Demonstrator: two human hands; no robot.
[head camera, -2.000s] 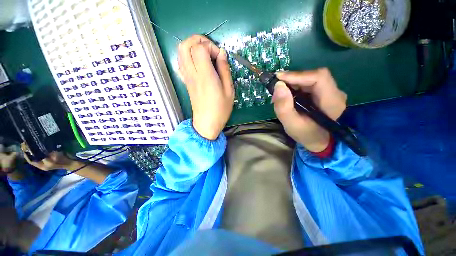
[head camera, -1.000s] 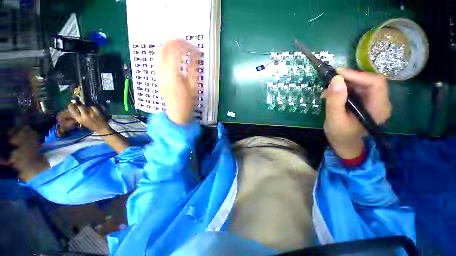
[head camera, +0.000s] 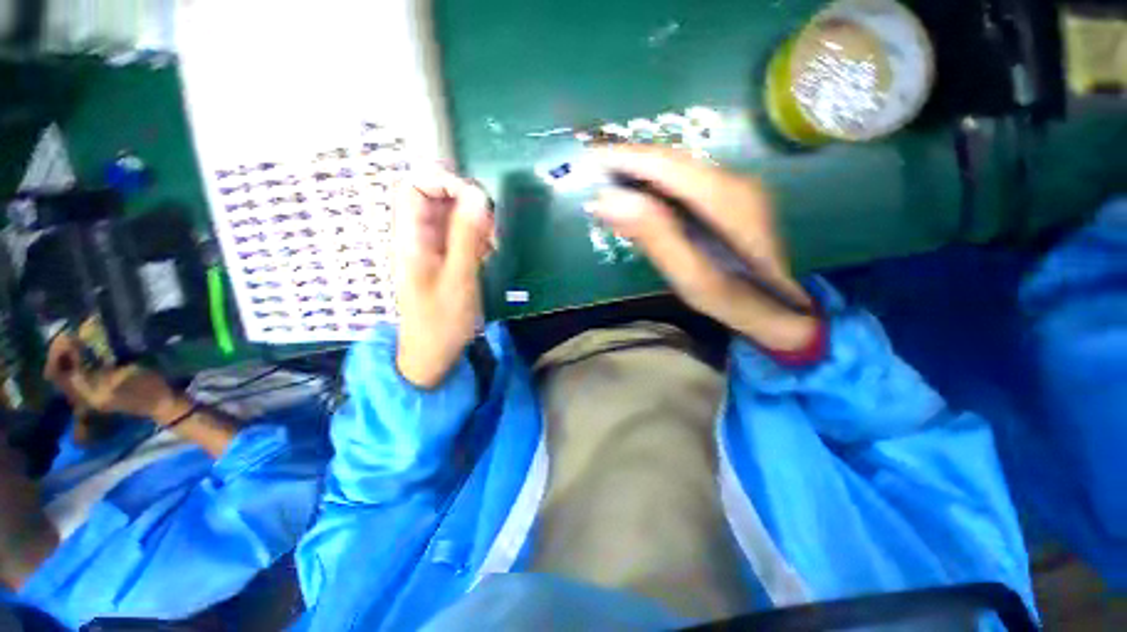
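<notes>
My right hand (head camera: 711, 241) holds the black soldering iron (head camera: 704, 228) like a pen over the circuit board panel (head camera: 609, 243). The hand hides much of the panel, and the iron's tip is too blurred to place. My left hand (head camera: 443, 266) is at the right edge of the white component tray (head camera: 309, 68), fingers curled together. Blur hides whether it holds a small part. The tray bears rows of small dark components (head camera: 297, 259) in its lower part. One small dark component (head camera: 560, 170) lies on the green bench left of the panel.
A yellow-green rimmed tub (head camera: 781, 93) of silvery bits stands at the back right. A small white piece (head camera: 517, 296) lies near the bench's front edge. A bright green tool (head camera: 220, 309) lies left of the tray. Another person's hands (head camera: 130, 389) are at left, and blue clothing (head camera: 1094, 370) shows at far right.
My left hand has left the panel, passed over the tray's components and now is at the tray's right edge. My right hand with the iron has moved left, over the panel. The view has shifted.
</notes>
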